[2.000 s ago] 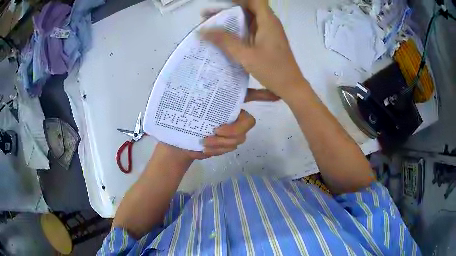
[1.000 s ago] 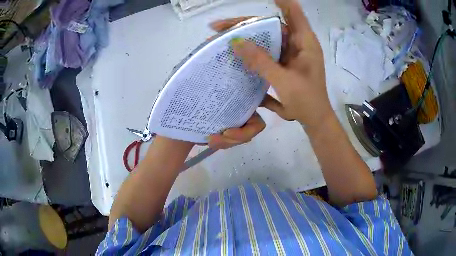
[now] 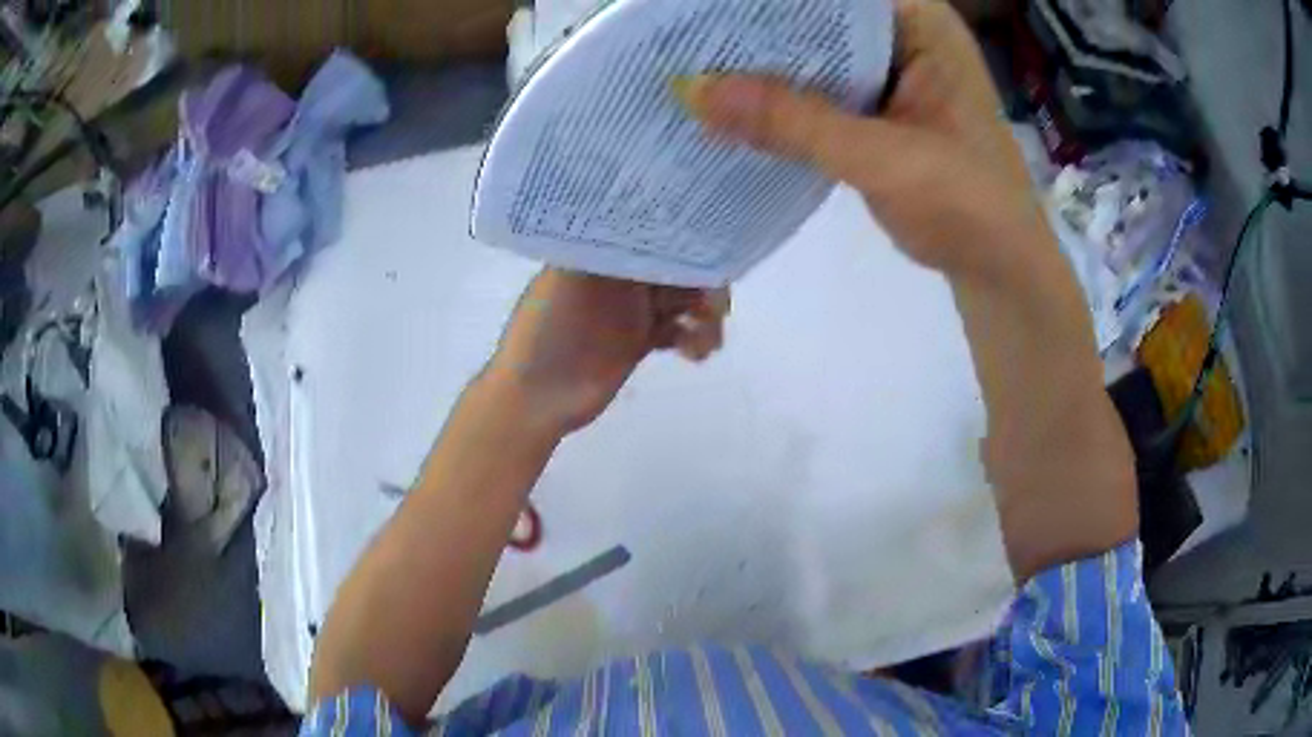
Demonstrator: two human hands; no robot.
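The iron shoe (image 3: pixel 633 159), a pointed plate with a white face full of small dark dots, is held up above the table at the top of the view, its tip cut off by the top edge. My right hand (image 3: pixel 892 144) grips its right side, thumb on the dotted face and fingers hidden behind. My left hand (image 3: pixel 619 331) is under its lower edge, fingers curled; whether it touches the plate cannot be told.
The white table (image 3: pixel 806 475) bears a grey ruler-like strip (image 3: pixel 554 588) and red-handled scissors (image 3: pixel 528 527) partly behind my left forearm. Lilac and blue cloth (image 3: pixel 238 187) lies at the left. White scraps (image 3: pixel 1130 238) and a dark iron rest (image 3: pixel 1158 497) are at the right.
The plate has moved up in the view with my right hand. My left hand has moved from gripping its lower edge to beneath it. The grey strip is now more exposed.
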